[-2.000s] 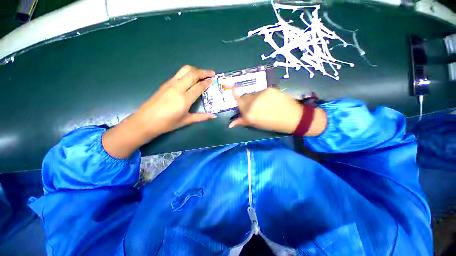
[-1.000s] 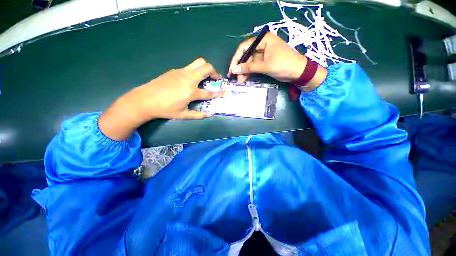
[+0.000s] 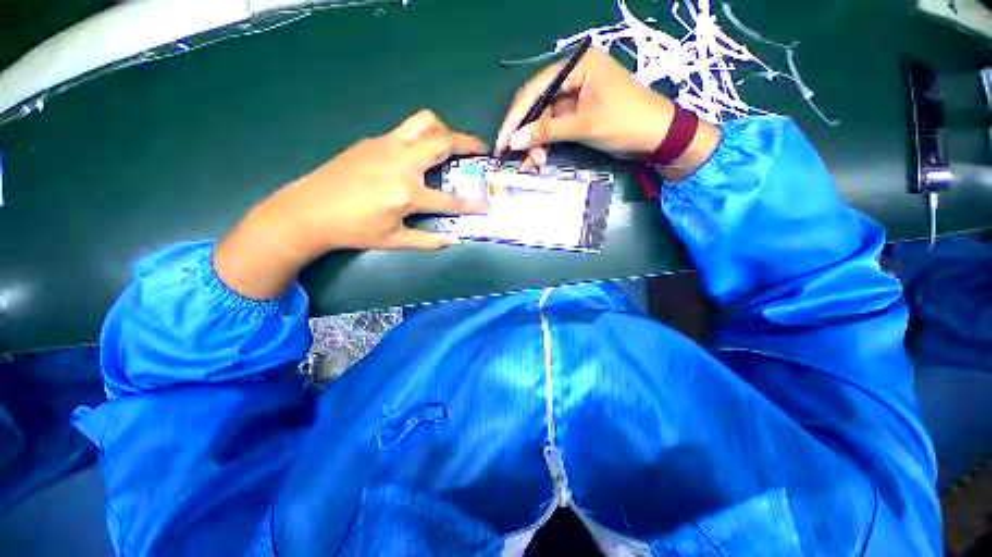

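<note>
An open phone body (image 3: 538, 211), pale inside with a dark right end, lies flat on the dark-green mat. My left hand (image 3: 375, 194) holds its left end, with fingers on the top edge, across the inside and at the lower edge. A small green patch shows by the fingertips. My right hand (image 3: 587, 109) grips thin black pen-like tweezers (image 3: 558, 85), tilted, with the tip down at the phone's upper edge. The tip is too small to see clearly. A loose pile of thin white cables (image 3: 702, 67) lies beyond my right hand.
A black upright device (image 3: 928, 125) with a white cord stands at the right. A white rail (image 3: 141, 49) borders the mat at the far left. A crinkled clear bag (image 3: 354, 339) sits below the bench edge.
Since two seconds ago my right hand has moved from over the phone to its upper edge, and the black tool has come into clear view. The phone has turned slightly.
</note>
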